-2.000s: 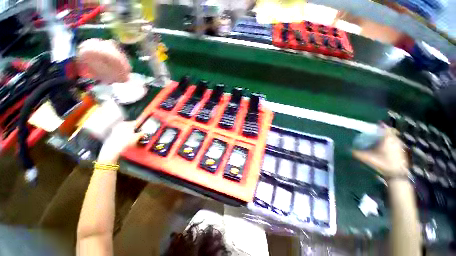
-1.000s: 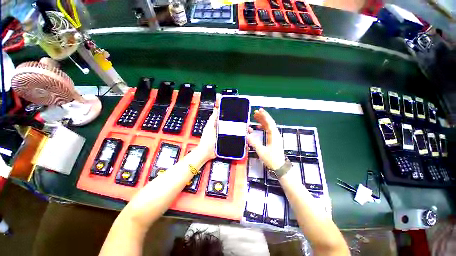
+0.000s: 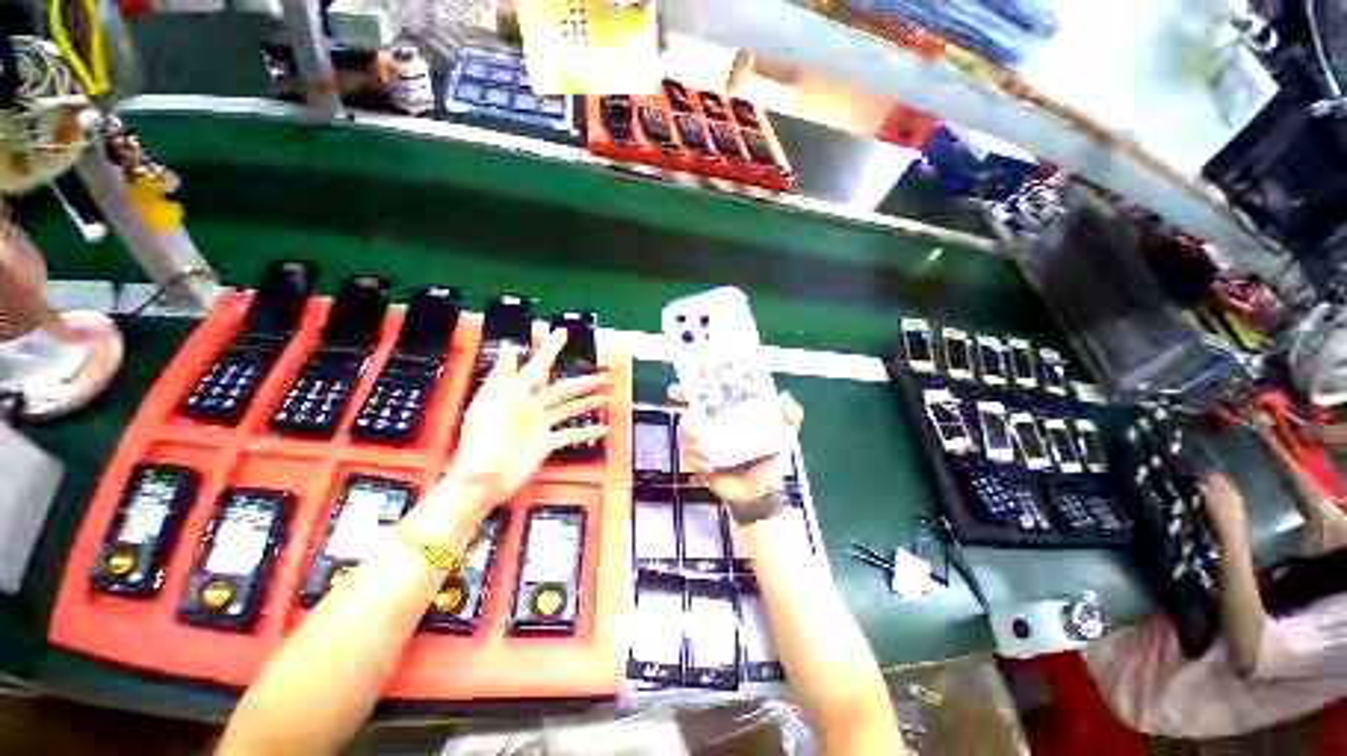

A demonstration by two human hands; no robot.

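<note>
My right hand holds a smartphone upright above the lens tray, its white back with camera cluster and picture facing me. My left hand is empty with fingers spread, over the right part of the red phone tray. The red tray holds a back row of open black flip phones and a front row of closed ones with round yellow marks. The lens tray, with pale rectangles in dark pockets, lies against the red tray's right side, partly under my right forearm.
Tweezers and a white scrap lie right of the lens tray. A black phone tray and a small white device are further right. Another person's arm shows at right. Another red tray is across the bench.
The smartphone has passed from both hands to my right hand and turned from its dark screen to its white back. My left hand has let go and opened. The view has shifted right.
</note>
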